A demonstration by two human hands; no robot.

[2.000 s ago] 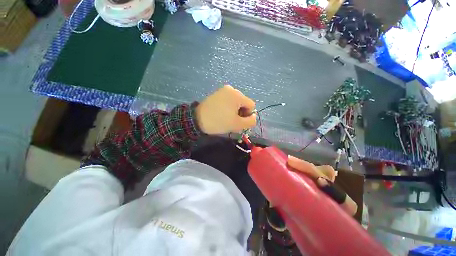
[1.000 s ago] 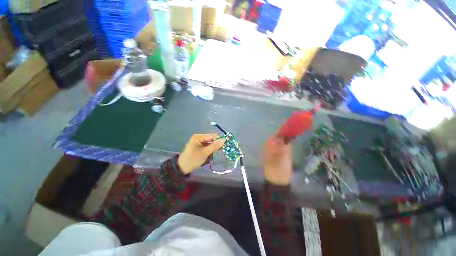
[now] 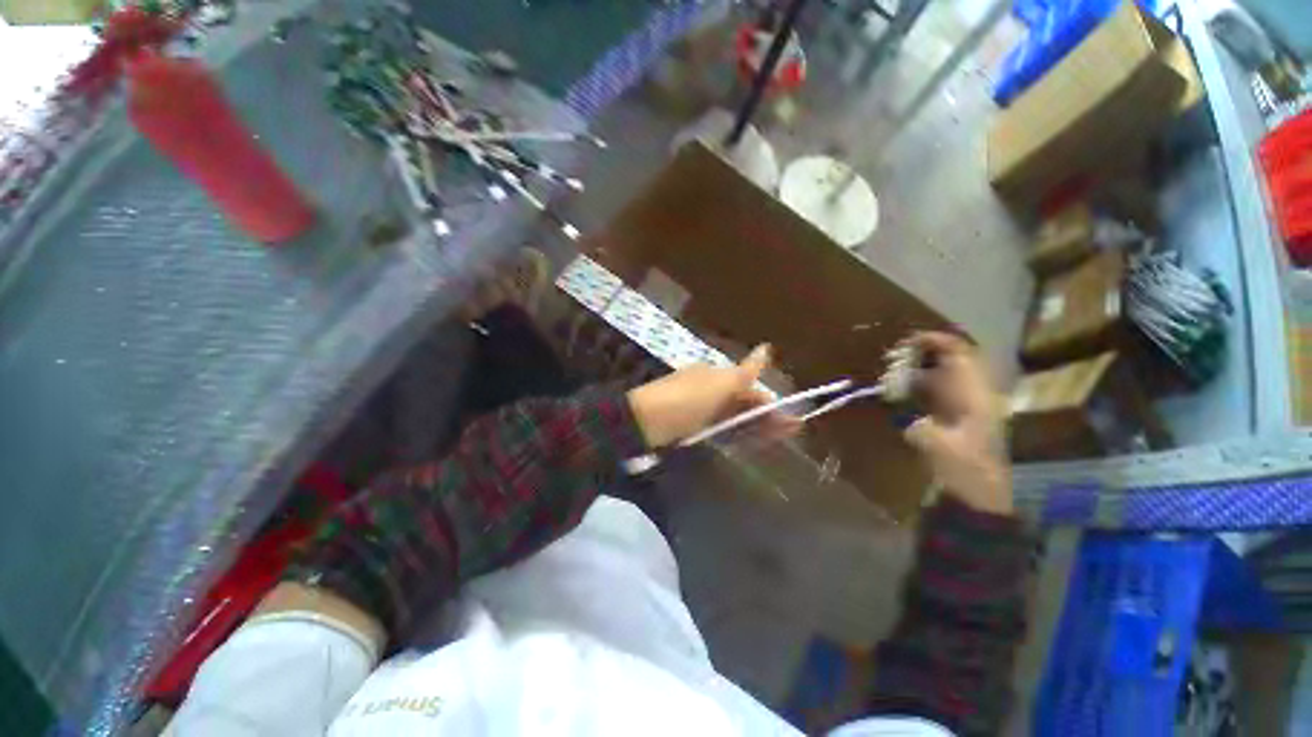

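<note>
My left hand is over the carton edge, its fingers closed around a white lead. My right hand is to its right and grips a small blurred bundle, seemingly the circuit board, at the lead's other end. Thin wires hang below my left hand. A white pad strip with repeated marks runs along the carton's edge, partly behind my left hand. The red glue bottle is on the grey mat at upper left, out of my hands.
The open brown carton lies below the hands. A heap of wired boards is on the bench, leads over its edge. More wired boards and small cartons are at right. A blue crate is lower right.
The view has swung right, towards the carton. My right hand has let go of the red bottle and now grips the small bundle. My left hand now holds the white lead.
</note>
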